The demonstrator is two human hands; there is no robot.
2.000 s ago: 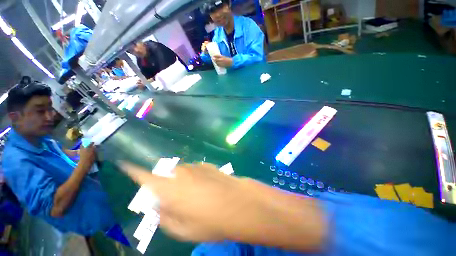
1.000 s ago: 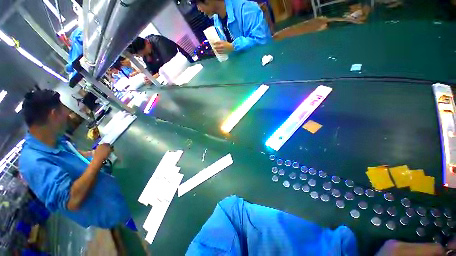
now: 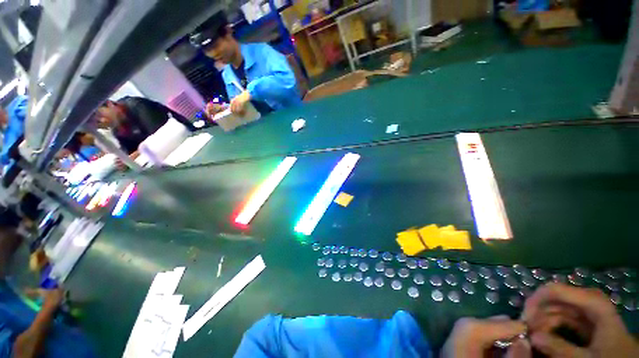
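Note:
My left hand [image 3: 483, 338] and my right hand [image 3: 578, 318] are close together at the bottom right, fingertips meeting around a small shiny disc [image 3: 510, 341]. The fingers hide most of it. Rows of round silver discs [image 3: 410, 292] lie on the dark green surface beside and beyond my hands. Several yellow squares [image 3: 433, 239] lie just past the rows. My blue sleeve [image 3: 336, 337] shows at the bottom centre.
Glowing light strips [image 3: 328, 194] lie across the belt [image 3: 392, 168], with a white strip [image 3: 483, 185] farther right. White strips [image 3: 157, 318] are piled at lower left. A worker in blue [image 3: 263, 77] sits across; another [image 3: 28, 328] is at the left edge. A steel post stands upper right.
My arm, first stretched across the view, has drawn back, and both hands now meet at the bottom right around a disc. The view has turned right. The worker across has lowered the white piece.

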